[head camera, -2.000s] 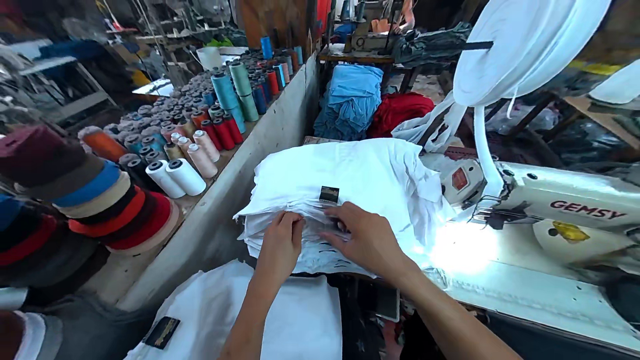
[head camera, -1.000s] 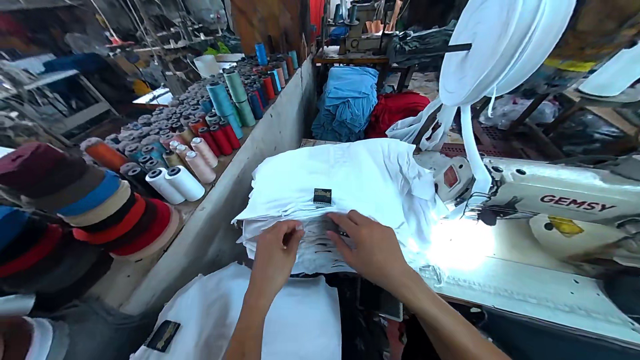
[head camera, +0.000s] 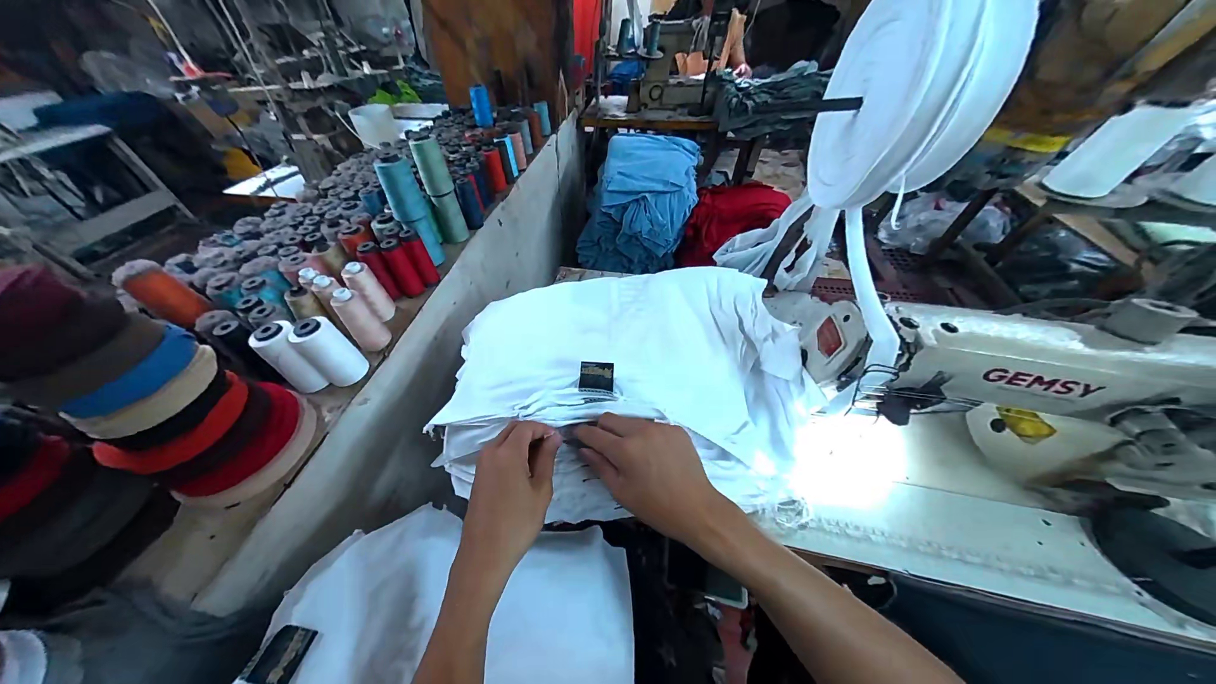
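Note:
A thick stack of white fabric pieces [head camera: 627, 323] lies beside the sewing machine, with a black woven label [head camera: 597, 377] on its top piece. At the stack's near edge is my left hand [head camera: 516, 465], thumb and fingertips together; whether cloth is between them is hard to see. My right hand [head camera: 646, 465] touches the edges of the layers just to the right, fingers bent. Another white fabric piece [head camera: 560, 608] with a black label [head camera: 282, 655] lies nearer, under my left forearm.
A Gemsy sewing machine [head camera: 1035, 370] stands at right, below a large roll of white tape [head camera: 912, 104]. Left of a low partition [head camera: 418, 370] are many thread cones [head camera: 328, 353] and stacked coloured tape rolls [head camera: 218, 427]. Blue cloth [head camera: 641, 204] and red cloth [head camera: 731, 220] are piled behind.
Both hands stay at the near edge of the stack, with only small finger movements. The black label on top sits slightly farther from my fingers than two seconds ago.

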